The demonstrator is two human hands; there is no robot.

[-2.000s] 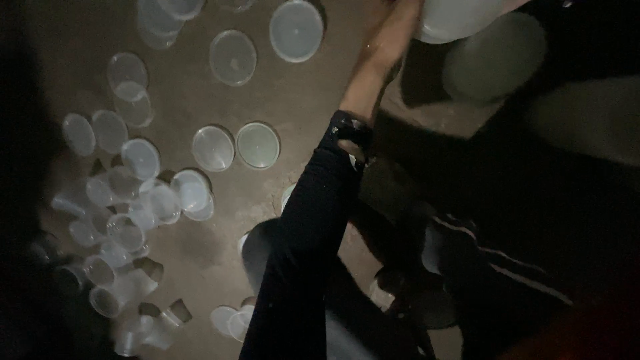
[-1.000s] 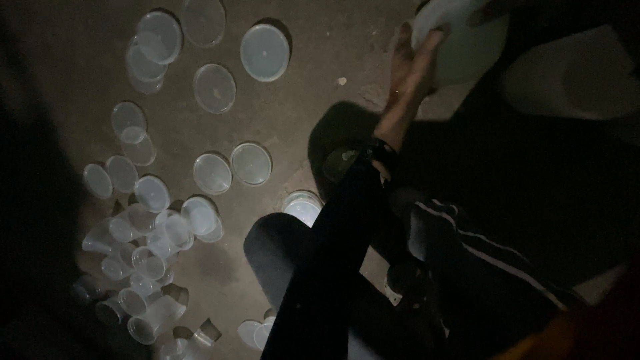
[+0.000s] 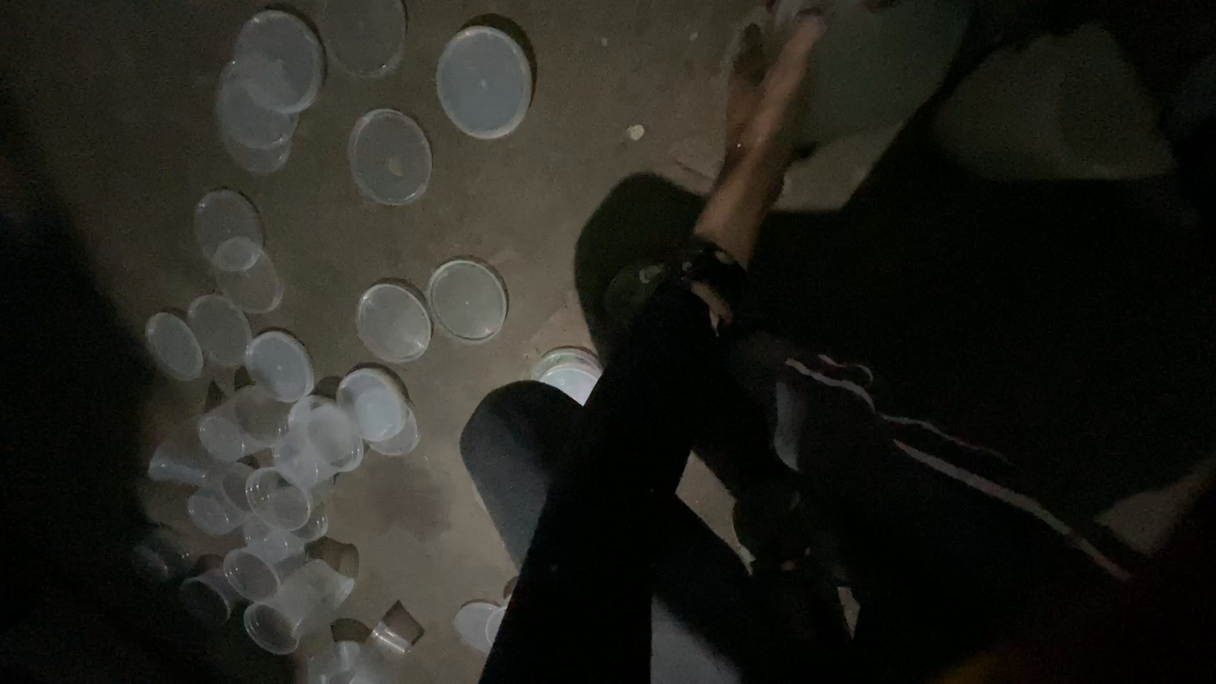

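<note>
My left hand reaches to the top of the view from a dark sleeve, with a dark band at the wrist. Its fingers lie against the near side of a large pale container or bag; blur and shadow hide whether they grip it. I cannot make out my right hand. Round translucent plastic lids lie on the floor to the left, some overlapping. Below them, clear plastic cups lie tipped over in a loose heap.
My bent knee in dark trousers is at the centre, beside a small stack of round lids. Another pale bag or container stands at the upper right. More lids lie near the bottom. Deep shadow covers the right side.
The pale container at my left hand sits lower in view than two seconds ago. The small lid stack beside my knee has come into clearer sight. The view has shifted somewhat.
</note>
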